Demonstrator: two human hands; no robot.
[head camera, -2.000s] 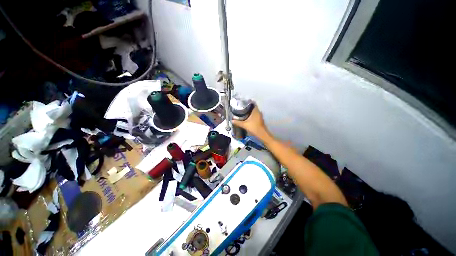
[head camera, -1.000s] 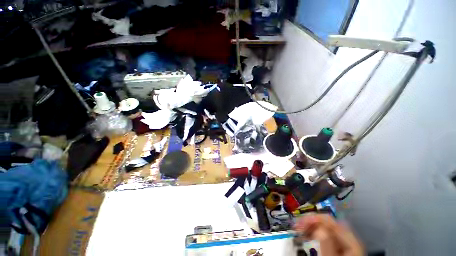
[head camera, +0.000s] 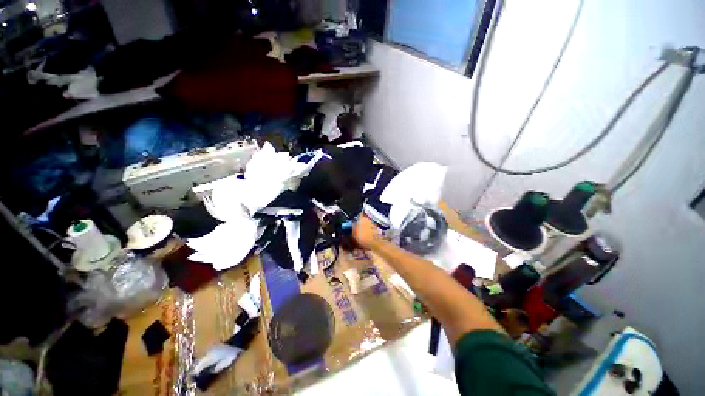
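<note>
My right hand (head camera: 365, 233) reaches across the cardboard-covered table to the near edge of a heap of offcuts. Its fingertips are at small dark strips (head camera: 331, 226) with a bit of blue; they are partly hidden, and I cannot tell if they grip anything. White fabric pieces (head camera: 232, 203) and black fabric pieces (head camera: 336, 179) lie heaped just beyond and left of the hand. A clear bag with dark contents (head camera: 422, 230) lies right of the hand. My left hand is not in view.
A flat dark disc (head camera: 301, 328) lies on the cardboard (head camera: 212, 309). Dark thread cones (head camera: 522, 220), a grey flask (head camera: 581, 264) and the sewing machine head (head camera: 630, 367) are at the right. A white thread cone (head camera: 87, 240) and a second machine (head camera: 185, 176) are at the left.
My right hand was at the flask, then over the machine head, and is now at the offcut heap. The view has swung left. The flask still stands by the wall.
</note>
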